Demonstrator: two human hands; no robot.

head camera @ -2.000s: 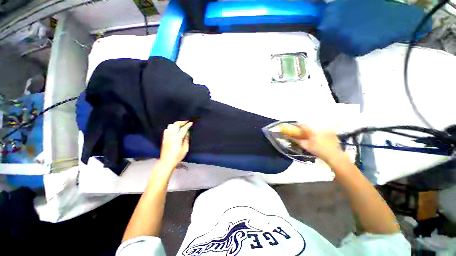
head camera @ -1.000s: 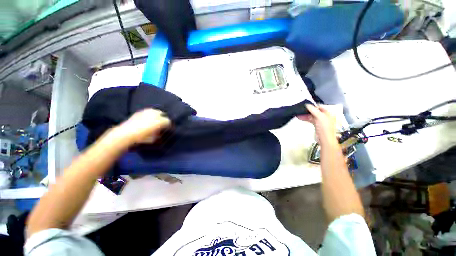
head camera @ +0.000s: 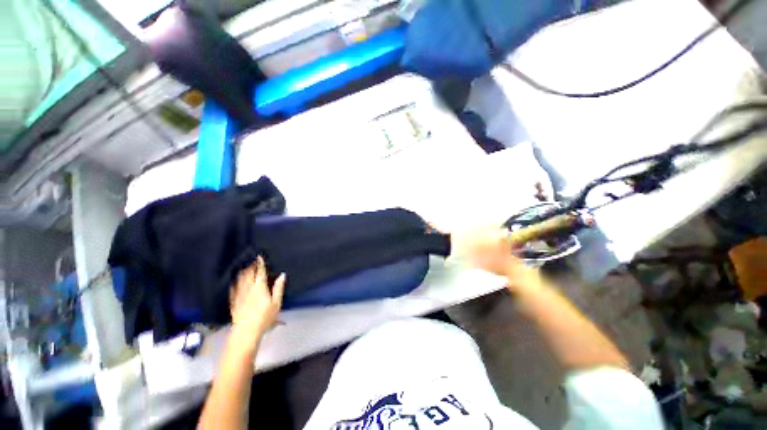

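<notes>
The black garment [head camera: 189,243] lies bunched over the left part of the dark-blue padded buck [head camera: 370,284]. Its sleeve [head camera: 345,243] is laid out along the pad towards the right. My left hand [head camera: 256,296] rests on the garment at the pad's near side, fingers apart. My right hand [head camera: 484,245] is blurred at the sleeve's end, beside the iron; whether it grips the cuff is unclear. The steam iron [head camera: 547,230] sits at the table's right front, its tan handle close to my right hand.
The white-covered table [head camera: 311,180] lies behind the pad, with a small framed plate [head camera: 401,130]. A bright-blue metal arm [head camera: 328,74] and a second blue pad [head camera: 471,38] are at the back. Black cables [head camera: 647,172] run right from the iron. A small dark object [head camera: 192,341] lies near the front edge.
The iron went from my right hand to the table's right side. The sleeve was lifted and stretched, and now lies lower along the pad. My left hand moved back to the near side. The view has tilted.
</notes>
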